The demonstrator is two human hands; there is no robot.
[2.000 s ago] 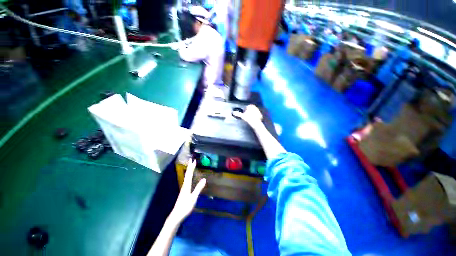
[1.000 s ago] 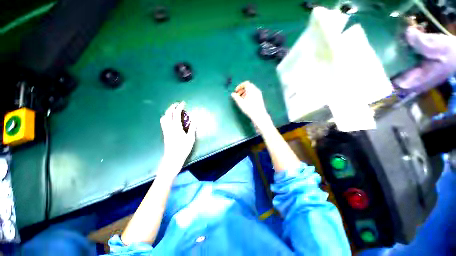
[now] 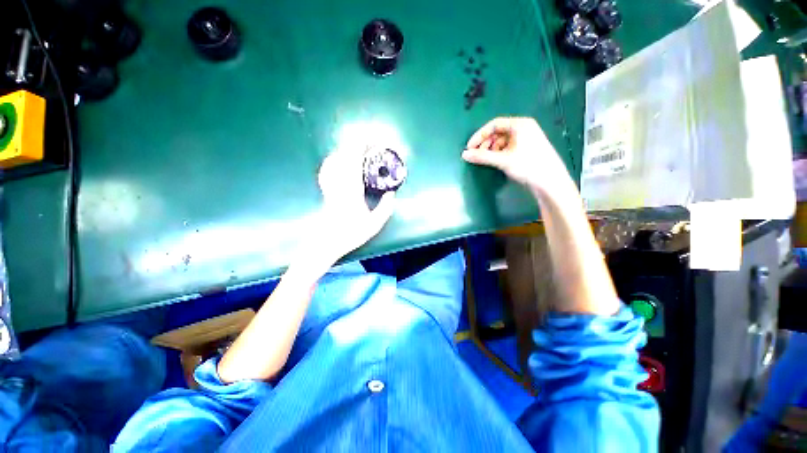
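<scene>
My left hand (image 3: 348,212) holds a round black housing (image 3: 384,170) just above the green bench near its front edge, the patterned face with a centre hole turned up. My right hand (image 3: 513,146) is to the right of it, apart from the housing, thumb and fingertips pinched together; whether a tiny part is between them cannot be told. A loose pile of small dark inserts (image 3: 475,88) lies on the bench beyond my right hand. Another black housing (image 3: 382,46) stands beyond my left hand, and one more (image 3: 213,34) stands farther left.
An open white carton (image 3: 659,133) with a label stands at the right bench edge. Several black units (image 3: 580,34) lie behind it. The press panel's green button (image 3: 644,307) and red button (image 3: 652,374) are lower right. A yellow button box (image 3: 21,128) is far left, beside a black cable (image 3: 73,203).
The view has turned from the press to the bench and come closer. My left hand still holds the housing, its face now turned up. My right hand remains pinched, to its right.
</scene>
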